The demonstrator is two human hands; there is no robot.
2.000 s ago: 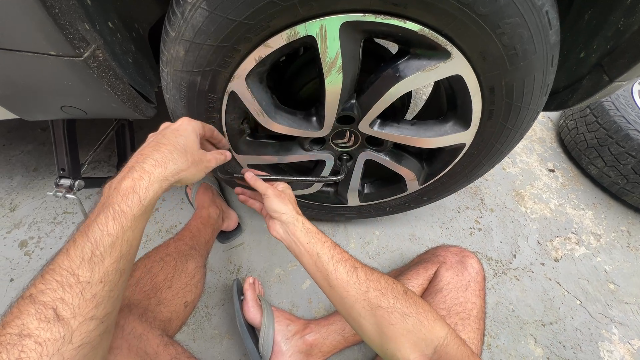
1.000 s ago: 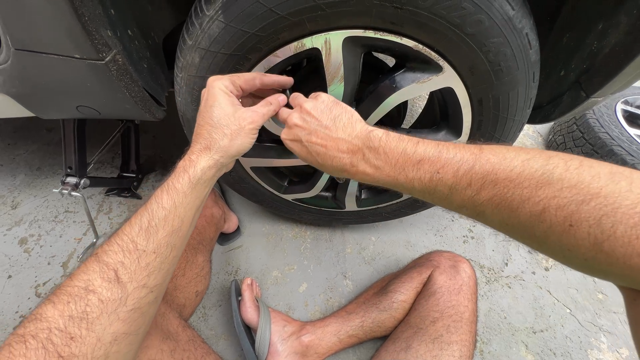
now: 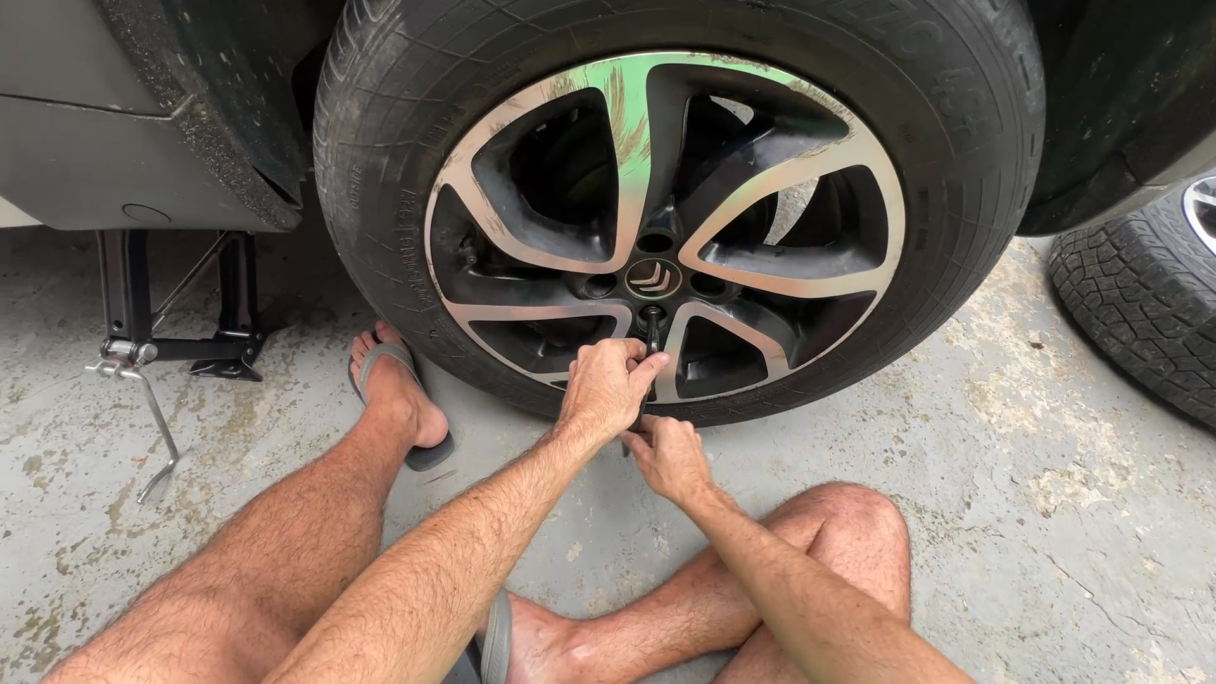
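Observation:
A black lug wrench [image 3: 654, 332] has its head on the bolt hole just below the centre cap [image 3: 653, 278] of a car's alloy wheel [image 3: 632, 152]. From there its shaft points down. My left hand [image 3: 608, 380] closes round the shaft near the wheel's lower spokes. Just below it, my right hand [image 3: 669, 456] pinches the lower end between thumb and fingers. The other bolt holes around the cap are in view as dark recesses. The tyre [image 3: 380, 199] stands upright in the wheel arch; whether it touches the floor is hard to tell.
A black scissor jack [image 3: 190, 350] stands under the grey sill at left, its bent metal crank handle [image 3: 157, 418] reaching down to the floor. Another tyre [image 3: 1130, 294] lies at the right. My feet in flip-flops [image 3: 389, 380] and my bent legs are close below the wheel.
Both hands have come down from the wheel's left side to below the hub. The wrench lay roughly level two seconds ago; now it points down.

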